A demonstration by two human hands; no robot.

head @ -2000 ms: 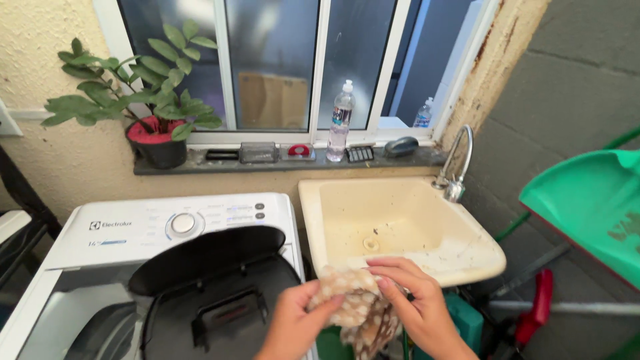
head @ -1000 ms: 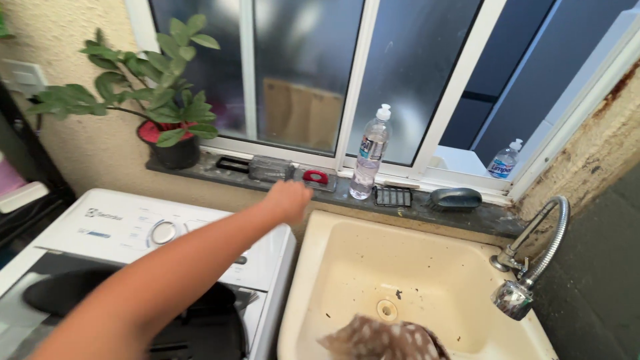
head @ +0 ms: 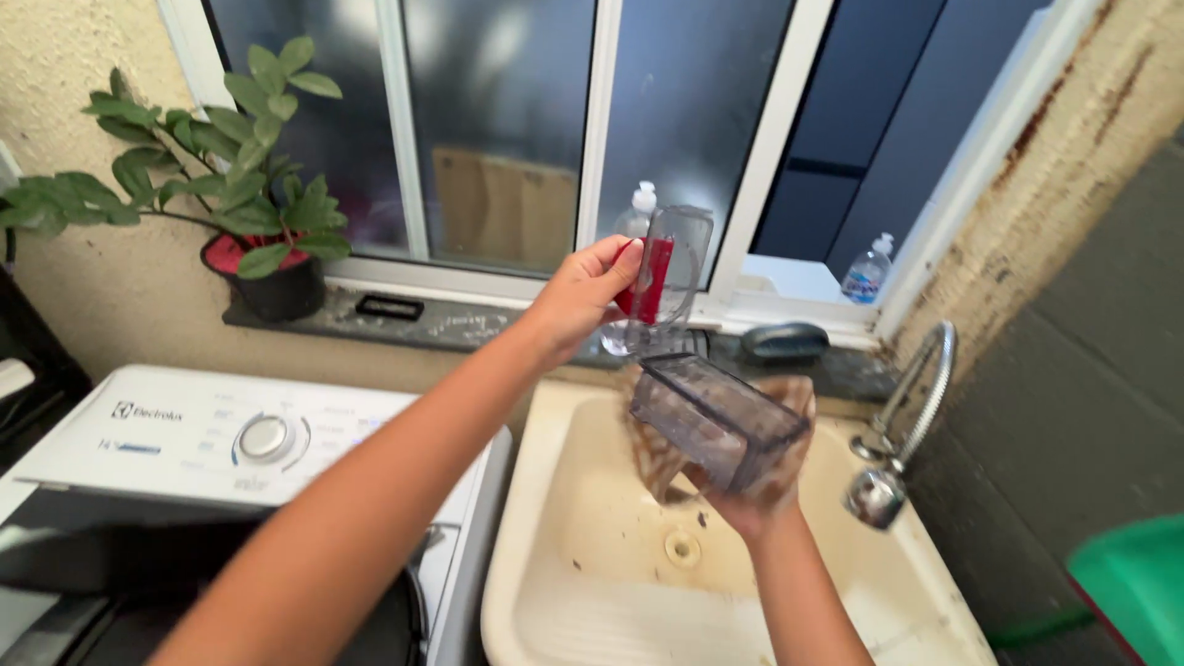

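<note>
Above the sill, my left hand (head: 597, 287) grips a clear plastic lid (head: 680, 264) by its red part (head: 653, 280). My right hand (head: 740, 495) is raised over the sink, holding a spotted brown cloth (head: 791, 402) with a translucent grey plastic box (head: 717, 416) resting on it. The box is tilted, just below the lid and apart from my left hand. Behind the lid a clear pump-top bottle (head: 638, 217) is partly hidden. Under my right hand lies the cream sink basin (head: 573, 518) with its drain.
A potted plant (head: 277, 277), a black frame-like holder (head: 389, 306) and a dark oval object (head: 785, 340) stand on the stone sill. A chrome faucet (head: 925, 398) rises at the right. The washing machine (head: 342, 435) is at the left; a green object (head: 1138, 583) is at lower right.
The grey box and red-marked piece, on the sill a second ago, are now up in my hands. The cloth has risen from the basin in my right hand. The view has shifted closer.
</note>
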